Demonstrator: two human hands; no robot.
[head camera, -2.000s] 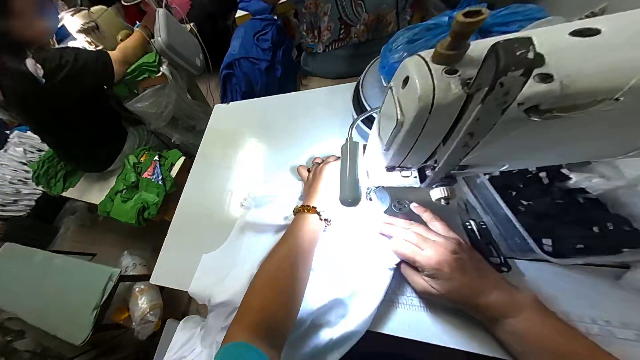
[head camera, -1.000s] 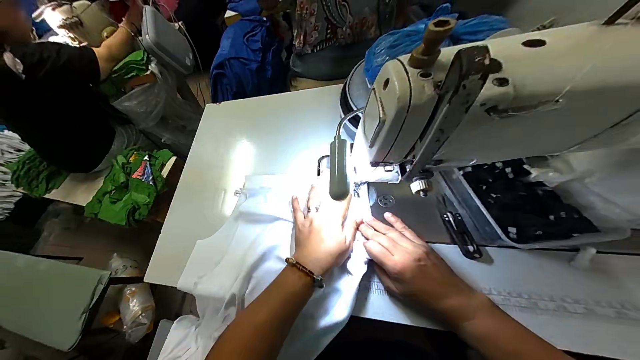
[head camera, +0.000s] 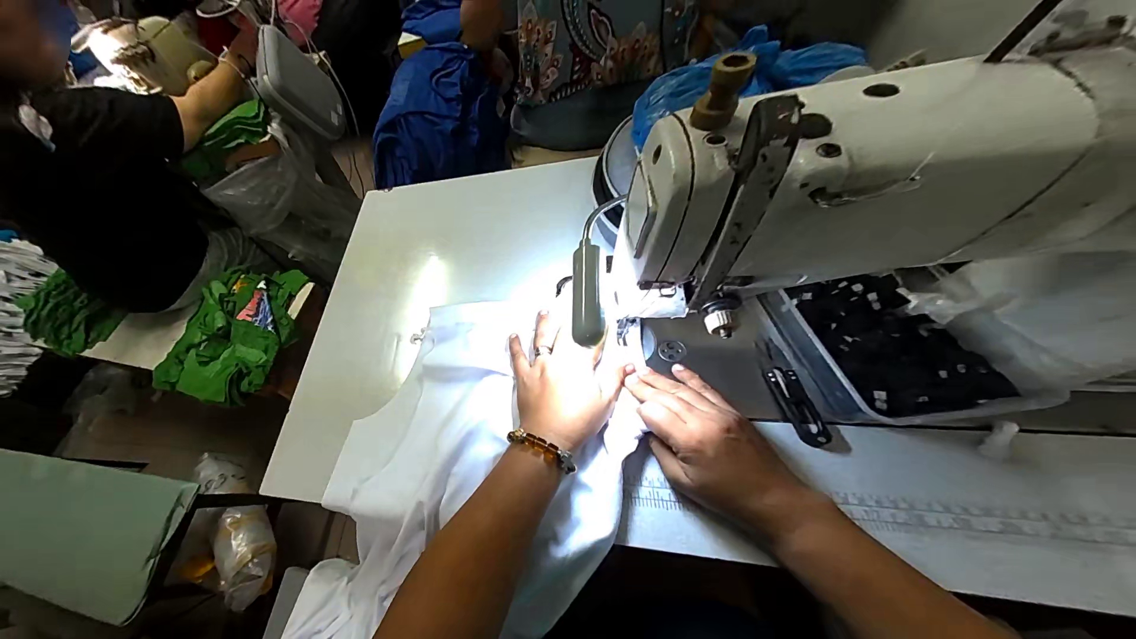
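White fabric (head camera: 461, 426) lies over the table and hangs off its front edge. My left hand (head camera: 568, 386), with a ring and a beaded bracelet, rests flat on it with fingers spread, left of the presser foot (head camera: 628, 330). My right hand (head camera: 697, 426) touches the fabric's right edge with its fingertips, close to my left thumb; whether it pinches the cloth I cannot tell. The sewing machine (head camera: 870, 177) stands above and to the right. A grey clip-on lamp (head camera: 587, 297) shines on the work and hides part of the left fingers. Glare blurs the cloth near the needle.
Black thread snips (head camera: 798, 406) lie right of my right hand. Behind them is a plastic tray (head camera: 834, 359) of black pieces. A ruler strip (head camera: 932, 515) runs along the table front (head camera: 1003, 568). At left, a person (head camera: 98, 195) sits near green cloth (head camera: 231, 337).
Two seconds ago my left hand reached farther past the lamp; it has drawn back and lies flat on the fabric. More of the fabric now lies spread on the table at left.
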